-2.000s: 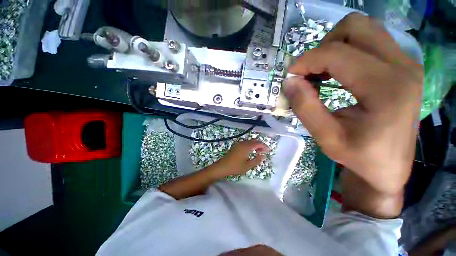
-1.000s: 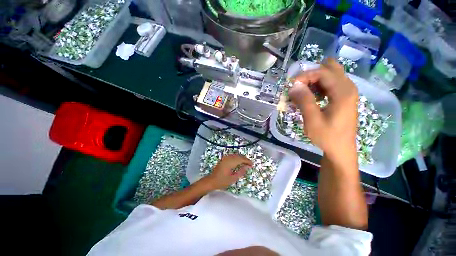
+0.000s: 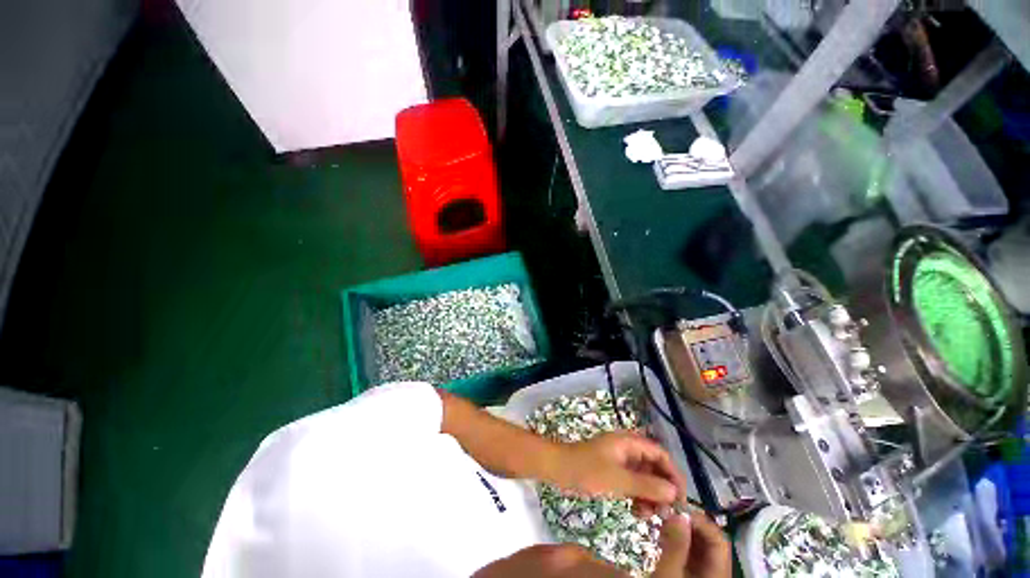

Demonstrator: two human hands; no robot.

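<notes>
My left hand (image 3: pixel 619 465) is over the translucent lap tub (image 3: pixel 529 395) of small white and green workpieces (image 3: pixel 582 525), fingers curled. My right hand (image 3: pixel 691 546) is beside it at the tub's right side, partly cut off by the bottom edge. The fingertips of both hands are close together; whether they hold a workpiece is too small and blurred to tell. The silver assembly machine (image 3: pixel 830 452) stands to the right, with no hand at it. The translucent bench tub (image 3: pixel 768 531), with similar pieces, is cut off at the bottom.
A steel bowl feeder (image 3: pixel 954 327) with green pieces is behind the machine. A control box (image 3: pixel 709 359) with red digits and black cables is at its front. A full tub (image 3: pixel 633 107) is on the far bench. A teal crate (image 3: pixel 352 339) and red stool (image 3: pixel 446 169) are on the floor.
The view has swung left, showing more floor. My right hand has left the machine's work end and come down beside my left hand at the lap tub.
</notes>
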